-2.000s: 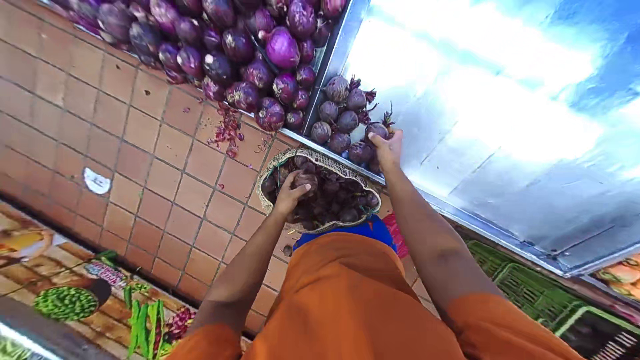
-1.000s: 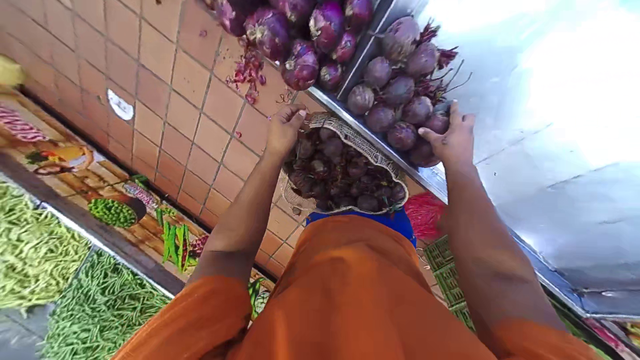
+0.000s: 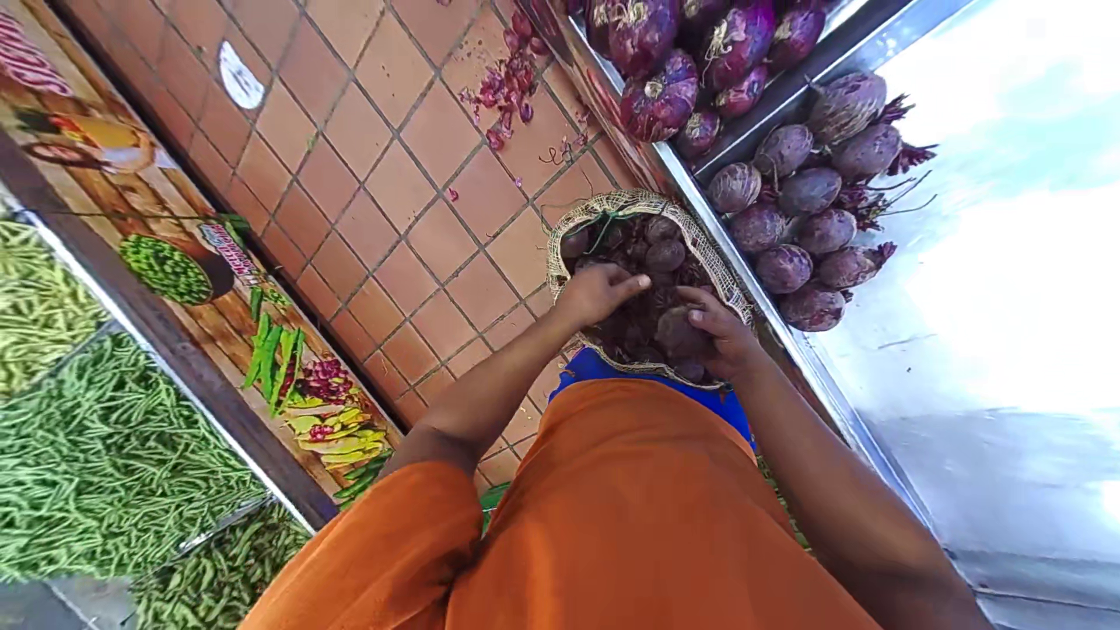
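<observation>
An open mesh sack (image 3: 612, 206) of beetroots stands in front of my body, against the edge of the metal display bin. Both hands are inside its mouth. My left hand (image 3: 599, 296) lies over the beets at the left, fingers partly curled; what is under them is hidden. My right hand (image 3: 722, 332) has its fingers around a beetroot (image 3: 678, 332) at the sack's right side. A cluster of beetroots (image 3: 809, 191) with short stems rests in the corner of the metal bin, to the right of the sack.
Red onions (image 3: 661, 92) fill the bin section at the top, beyond a metal divider (image 3: 801, 83). Onion skins (image 3: 507, 92) lie on the tiled floor (image 3: 420, 175). At the left, a stand with a printed panel (image 3: 175, 188) holds green beans (image 3: 122, 446) and other pods.
My right hand has moved from the beetroots in the bin into the sack. My left hand has gone from the sack's rim to the beets inside. The view has shifted closer.
</observation>
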